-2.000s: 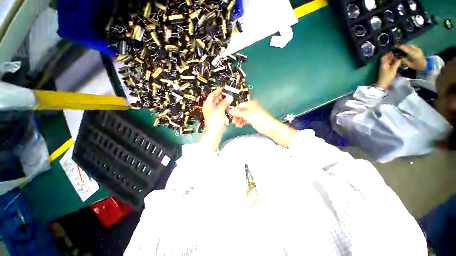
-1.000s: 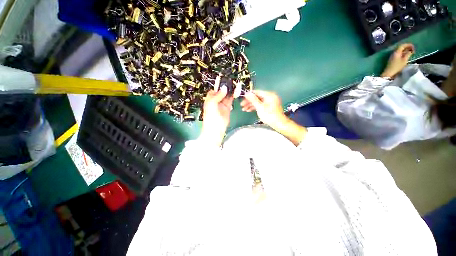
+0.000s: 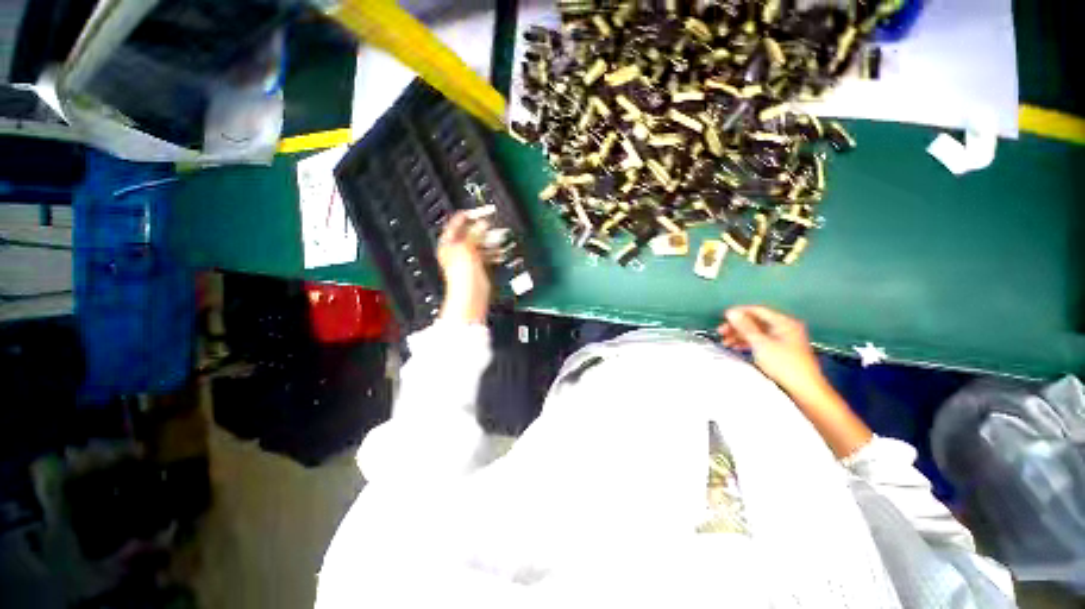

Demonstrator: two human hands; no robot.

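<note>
My left hand [image 3: 465, 264] is over the slotted black tray [image 3: 399, 214] at left. It is blurred, with pale, silvery shapes at its fingertips; whether it grips them I cannot tell. My right hand [image 3: 773, 339] is by the bench's front edge, fingers loosely curled and a little apart, with nothing visible in it. A great heap of binder clips [image 3: 684, 113], black with tan strips, lies beyond and between the hands. Two small cream blocks, one upright [image 3: 710, 258] and one lying sideways [image 3: 670, 244], are at the heap's near edge.
A white sheet [image 3: 952, 60] and a crumpled tissue [image 3: 966, 151] lie right of the heap. A yellow bar [image 3: 422, 60] crosses above the slotted tray. A printed paper [image 3: 324, 208] is left of it. A red container [image 3: 345, 312] is below the bench edge. Another person's sleeve [image 3: 1011, 446] shows at right.
The view has swung left. My hands, close together over the heap's near edge before, are now apart: left over the slotted tray, right by the bench edge. The two cream blocks have come into sight.
</note>
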